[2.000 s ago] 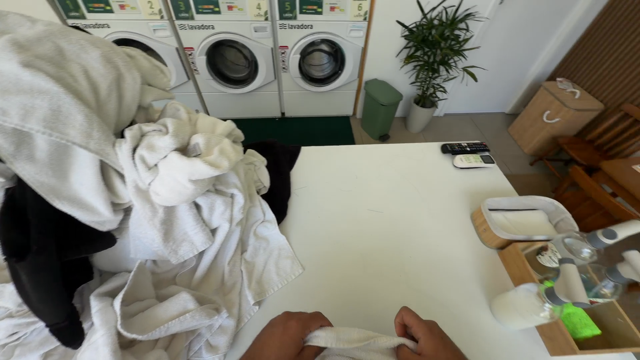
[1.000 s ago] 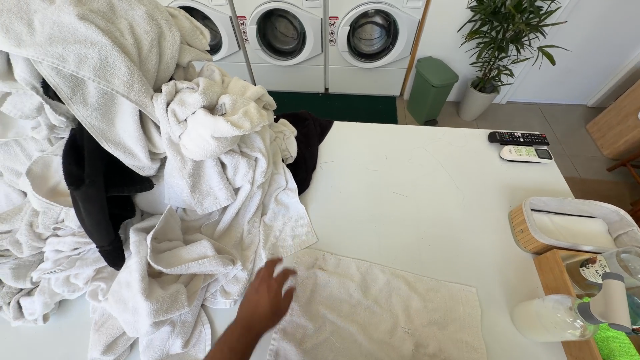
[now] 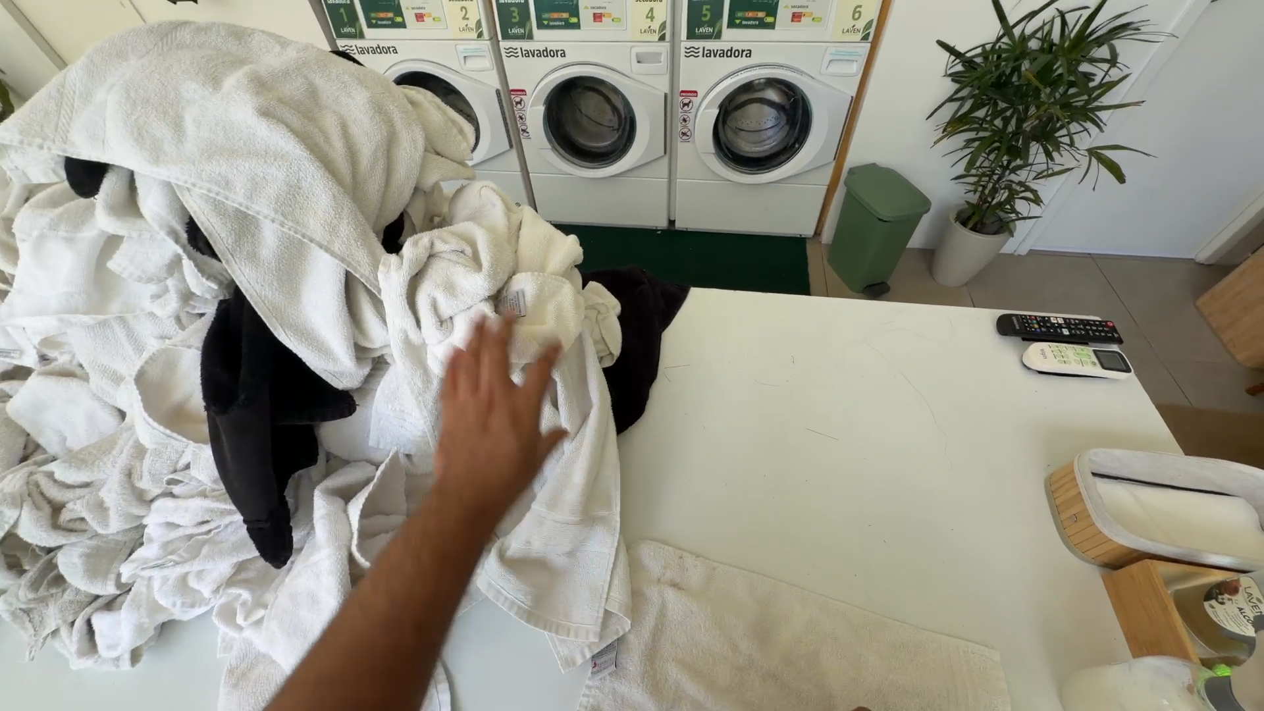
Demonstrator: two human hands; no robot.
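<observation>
My left hand (image 3: 494, 420) reaches over the big heap of white towels (image 3: 286, 168), its fingers spread in front of a bunched white towel (image 3: 484, 262); whether it touches the cloth is unclear. Black cloth (image 3: 262, 415) lies among the towels, and another dark cloth (image 3: 637, 331) sits at the heap's right edge. A white towel (image 3: 800, 642) lies spread out flat at the near edge of the white table (image 3: 839, 425). Of my right hand, only a tiny bit of skin (image 3: 862, 708) may show at the bottom edge, too little to read.
Two remote controls (image 3: 1062, 328) lie at the table's far right corner. Nearer on the right are a lined wooden basket (image 3: 1081, 509) and a wooden box (image 3: 1145, 607) with bottles. Beyond the table stand front-loading washing machines (image 3: 592, 118), a green bin (image 3: 877, 222) and a potted plant (image 3: 973, 247).
Two seconds ago both hands held white cloth at the near edge; one second ago a towel lay flat there. My left hand has since moved up and left over the heap.
</observation>
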